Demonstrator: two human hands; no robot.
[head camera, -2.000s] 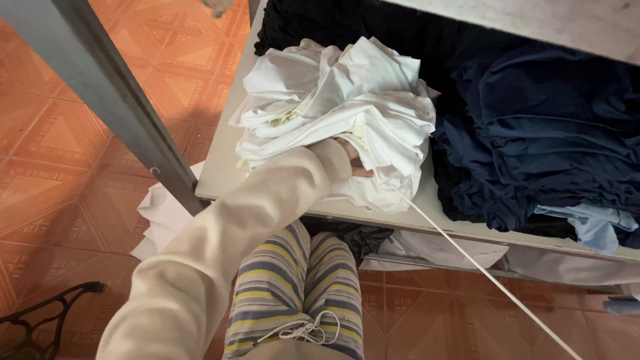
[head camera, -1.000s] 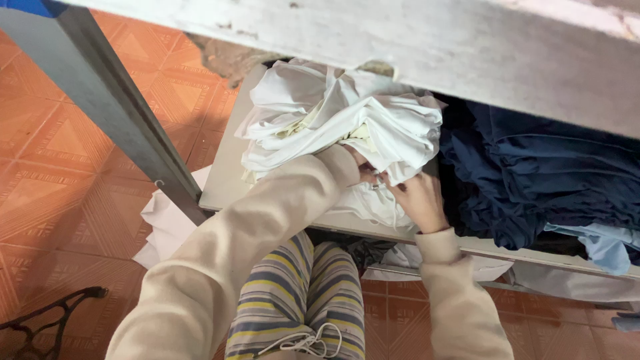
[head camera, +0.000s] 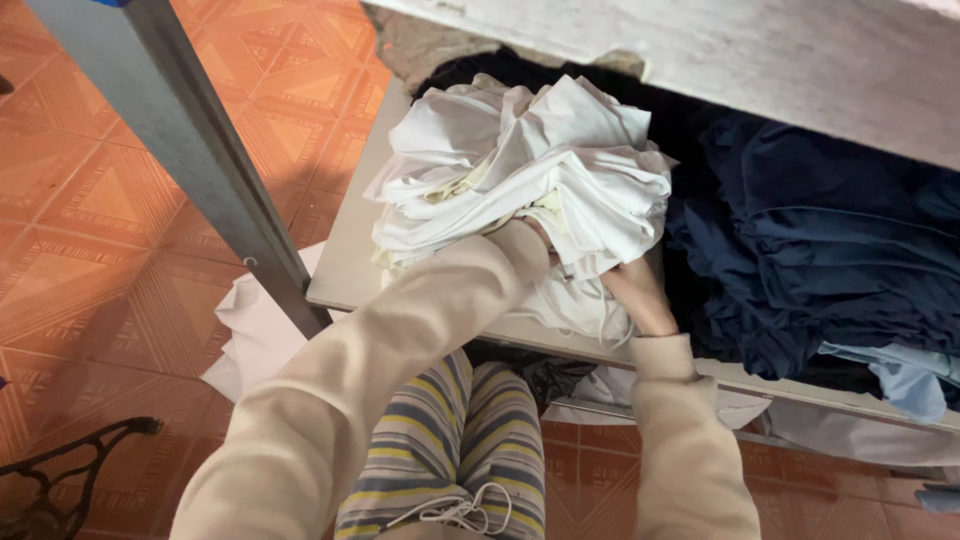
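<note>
A bundle of folded white cloth (head camera: 525, 165), with pale yellow pieces among its layers, lies on a light shelf board (head camera: 349, 255). My left hand (head camera: 541, 234) reaches into the front of the bundle; cloth covers most of it, so its fingers do not show. At the bundle's front right corner, my right hand (head camera: 637, 292) has its fingertips at the edge of the white cloth, partly beneath a fold. A thin white cord (head camera: 604, 319) hangs in loops from the cloth between the hands, near the shelf's front edge.
Dark navy cloth (head camera: 832, 225) is piled right of the bundle, with light blue cloth (head camera: 907, 382) at its front. A whitish board (head camera: 712, 60) crosses above. A metal post (head camera: 187, 142) stands at left, and white cloth (head camera: 259, 337) lies on the tiled floor.
Two seconds ago, only my left arm was at the bundle and the white cord stretched taut to the lower right. My right hand has since come to the bundle, and the cord now hangs loose.
</note>
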